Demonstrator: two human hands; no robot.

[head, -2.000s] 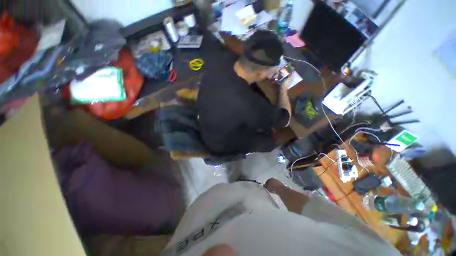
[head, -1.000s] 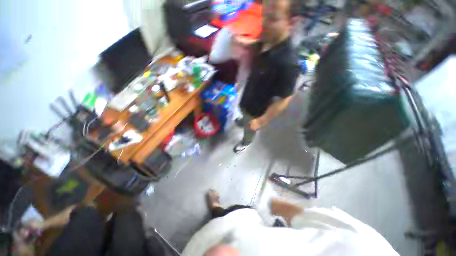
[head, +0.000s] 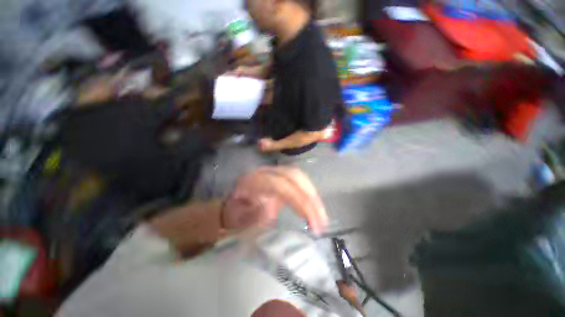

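Note:
My left hand [head: 275, 198] is blurred at the middle of the view, in front of my light shirt, with its fingers bent over and downward. Whether it holds anything cannot be told. My right hand is not in view. A standing person in black [head: 306, 86] is beyond my hand, with a white sheet [head: 238, 97] at one hand. Dark green bagged garments [head: 495, 266] show blurred at the lower right. Thin black metal legs [head: 356, 272], apparently of a garment rack, stand on the floor just right of my shirt.
A dark red desk [head: 412, 46] at the upper right bears a red-orange plastic sheet [head: 480, 37]. Blue packs [head: 365, 114] are on the floor beside the person. Grey floor [head: 396, 161] lies between. A seated-height dark shape [head: 124, 148] and cluttered surfaces are blurred at the left.
The view has swung right from the seated person and nearer to the standing one. The green garments now show lower in view. My left hand has come into view.

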